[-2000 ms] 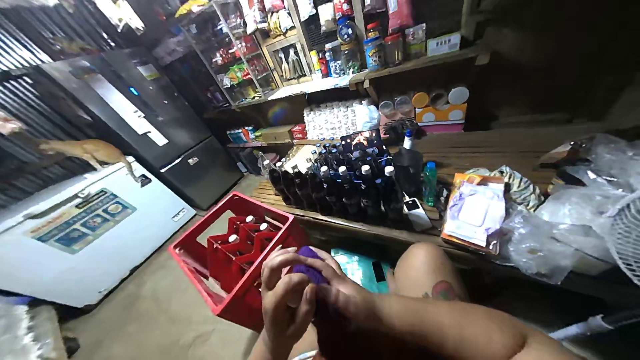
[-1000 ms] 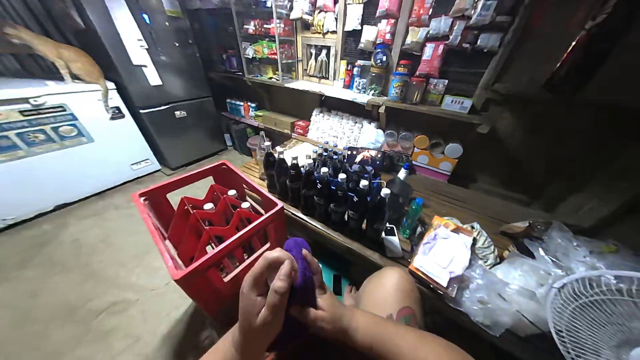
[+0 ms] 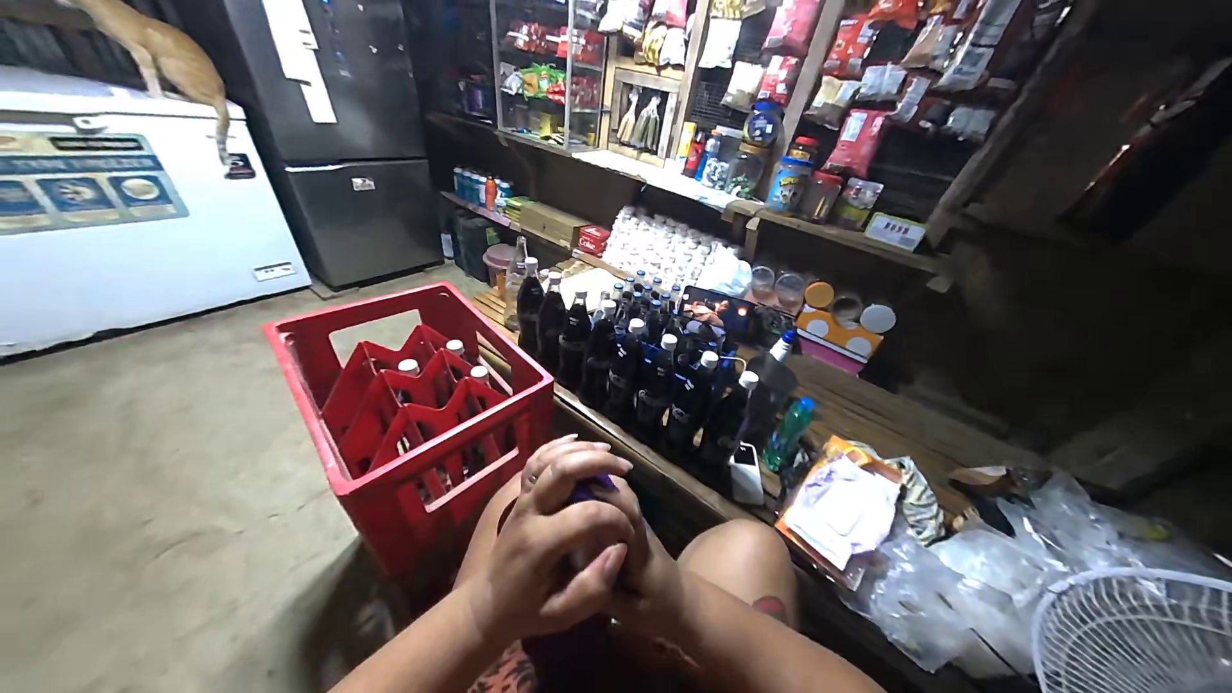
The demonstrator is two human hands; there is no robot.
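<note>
At the bottom centre, my left hand (image 3: 553, 539) and my right hand (image 3: 635, 539) are clasped together around a purple cloth (image 3: 592, 484). Whatever the cloth covers is hidden by my fingers. A red plastic bottle crate (image 3: 337, 481) stands on the floor to the left of my hands, with several white-capped bottles (image 3: 408, 368) in its compartments. Beyond my hands, rows of dark glass soda bottles (image 3: 651, 390) stand upright on a wooden slatted bench (image 3: 837, 390). A green plastic bottle (image 3: 789, 433) and a white device (image 3: 746, 474) are at their right end.
A phone (image 3: 720, 313) leans behind the bottles. Plastic bags (image 3: 1001, 568) and a white fan (image 3: 1136, 626) are at the right. A chest freezer (image 3: 192, 260) with a cat (image 3: 173, 58) on it and a dark refrigerator (image 3: 361, 221) stand left. Shelves (image 3: 674, 181) of goods line the back.
My hands have moved from a looser grip on the upright purple cloth to being clasped over it, so less of it shows. The view has turned somewhat. The cat's visible pose has shifted.
</note>
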